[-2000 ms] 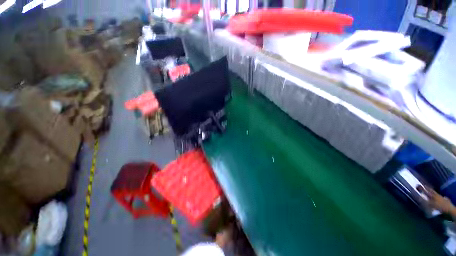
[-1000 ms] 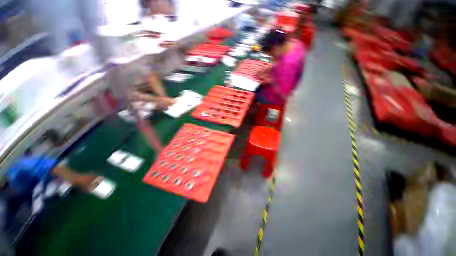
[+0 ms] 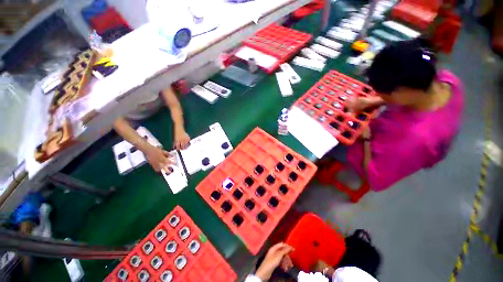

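My left hand [image 3: 273,261] is at the bottom edge, bare below a white cuff, its fingers bent. My right hand [image 3: 325,269] is small and mostly cut off by the bottom edge; whether either holds something is unclear. Both are in front of a red stool [image 3: 315,243]. A red turnover tray [image 3: 245,146] lies on the green bench above them, with black watch heads [image 3: 261,191] in several pockets and one whitish piece [image 3: 228,184]. A second red tray [image 3: 212,264] at the bottom left holds pale silver watch heads [image 3: 171,247].
A person in pink [image 3: 424,137] handles a third tray [image 3: 309,99], with a white sheet [image 3: 311,132] beside it. Across the bench, another person's hands [image 3: 160,158] touch long white boxes [image 3: 175,179]. A metal bar [image 3: 66,245] crosses the lower left. A raised shelf [image 3: 129,82] runs behind.
The view has swung from the opposite bench end to the trays and now sits closer to them. The person in pink appears larger. Two hands now show at the bottom edge.
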